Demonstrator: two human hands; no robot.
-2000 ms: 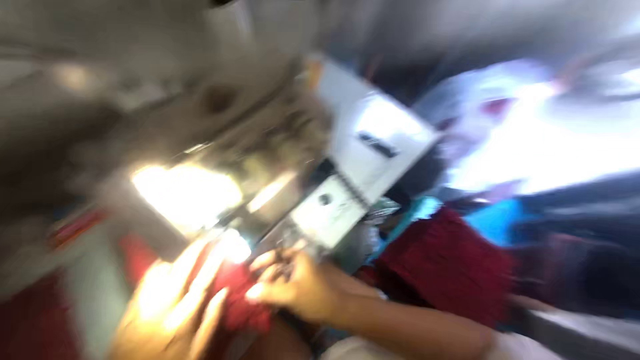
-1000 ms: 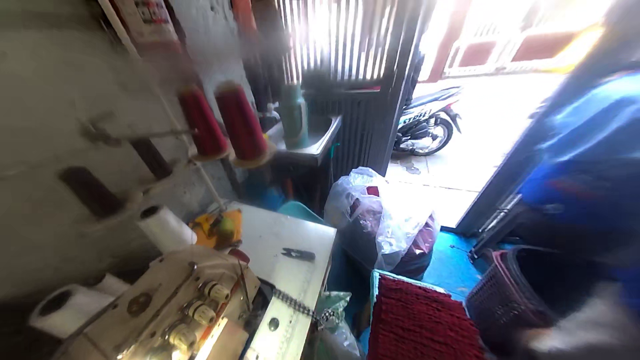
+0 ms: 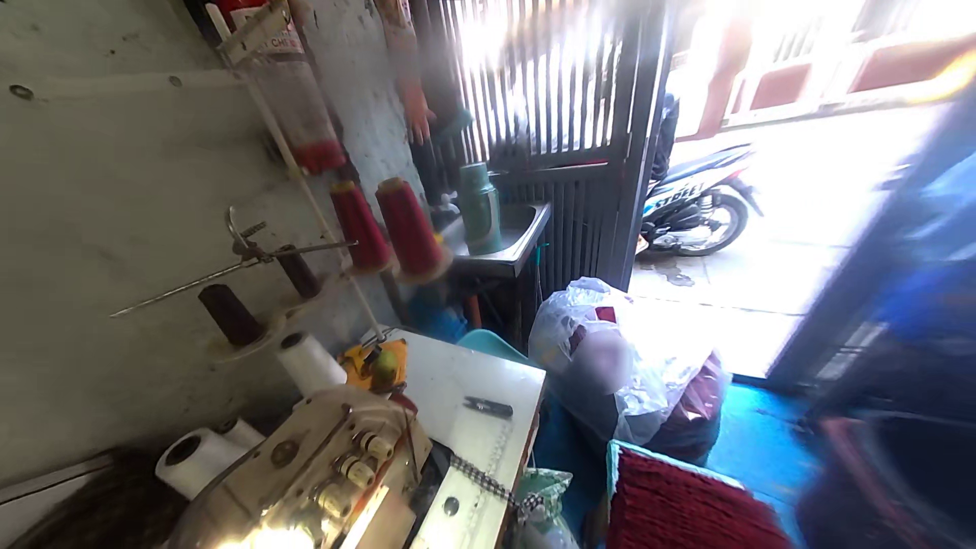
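Note:
Neither of my hands shows in the view now. At the lower left stands an overlock sewing machine (image 3: 305, 473) with a lit lamp at its lower edge. Thread snips (image 3: 489, 407) lie on the white sewing table (image 3: 457, 370) to the right of the machine. A checkered cord (image 3: 482, 479) runs across the table to its right edge. Dark red fabric (image 3: 686, 507) fills a light-rimmed container at the bottom right. Red thread cones (image 3: 409, 229) and dark thread cones (image 3: 231, 314) stand on a thread stand behind the machine, with white thread cones (image 3: 200, 461) beside it.
A full clear plastic bag (image 3: 633, 366) sits on the blue floor (image 3: 751, 427) right of the table. Behind are a metal sink (image 3: 526, 232) with a green flask (image 3: 479, 210), a slatted metal gate (image 3: 549, 91) and a motorbike (image 3: 698, 202) outside. A dark basket (image 3: 869, 473) stands at the right.
Two seconds ago both hands were at the machine with red fabric; they are out of view now. The view has swung up toward the doorway.

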